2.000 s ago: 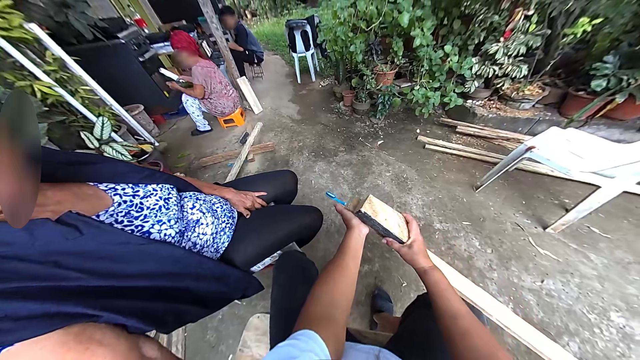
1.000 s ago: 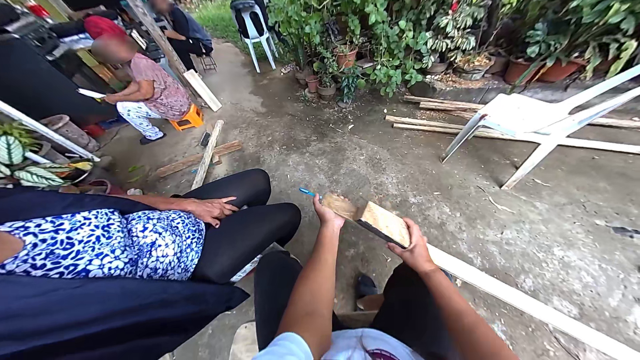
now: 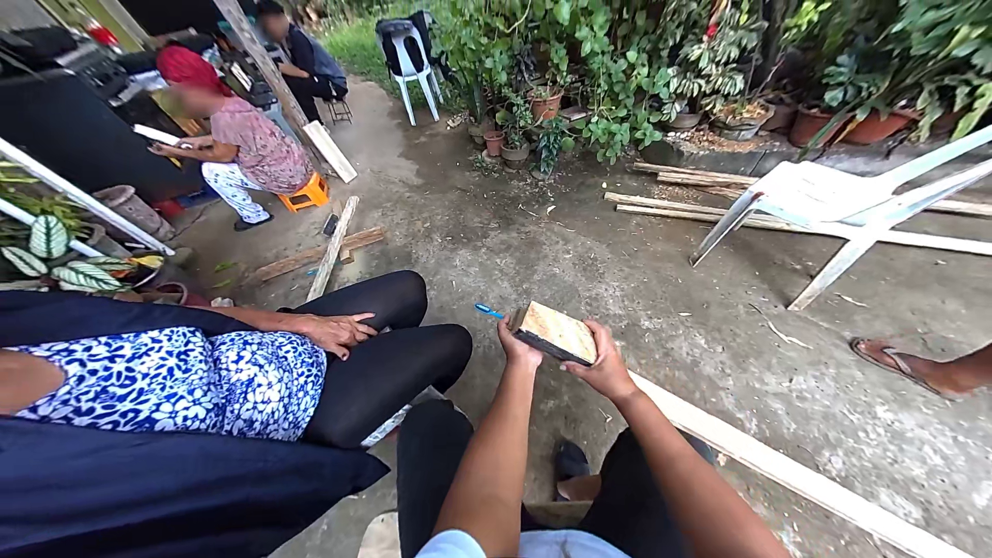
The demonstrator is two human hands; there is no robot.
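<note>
A block with a pale, mottled top and dark sides [image 3: 559,332] is held between both hands over my lap. My left hand [image 3: 521,342] grips its left end, where a brown edge and a blue handle-like piece [image 3: 488,311] stick out; whether these belong to one tool I cannot tell. My right hand [image 3: 604,363] is closed around the block's right end. Beneath my right forearm a long pale wooden board [image 3: 775,457] slants down to the lower right.
A seated person [image 3: 256,380] is close on my left. Wood pieces [image 3: 333,248] lie ahead of that person. Farther off, two people sit near a post. At right stand a white plastic chair [image 3: 829,194], wooden strips [image 3: 690,208] and a sandaled foot [image 3: 914,366]. Potted plants line the back.
The brown piece in my left hand showed beside the block a second ago; now the block covers most of it. A sandaled foot has come into view at right.
</note>
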